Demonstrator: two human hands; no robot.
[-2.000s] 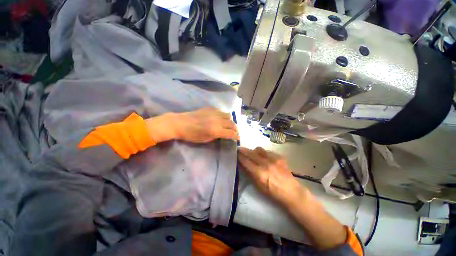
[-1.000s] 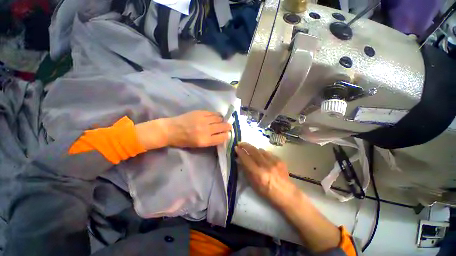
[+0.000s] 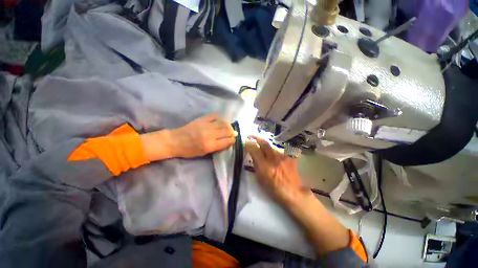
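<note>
The grey garment body [image 3: 167, 193] lies heaped on the left and over the table's front edge. A dark band [image 3: 235, 183] runs along its right edge, beside a narrow grey strip. My left hand [image 3: 207, 137] lies on the cloth with its fingertips pinching the edge at the top of the dark band. My right hand [image 3: 278, 172] is just right of the band, fingers reaching toward the needle area; whether it touches the cloth cannot be told. The sewing machine head [image 3: 361, 73] stands at the upper right, its needle area lost in bright light.
Black thread snips [image 3: 357, 184] lie beside a white tape loop [image 3: 339, 196] right of my right hand. Striped cut strips [image 3: 175, 26] lie behind the garment. A purple lump [image 3: 432, 21] is behind the machine. A small white box [image 3: 438, 247] is at lower right.
The garment edge and dark band have shifted slightly left, away from the needle area. My left hand has moved a little left with the edge. The view has also shifted slightly.
</note>
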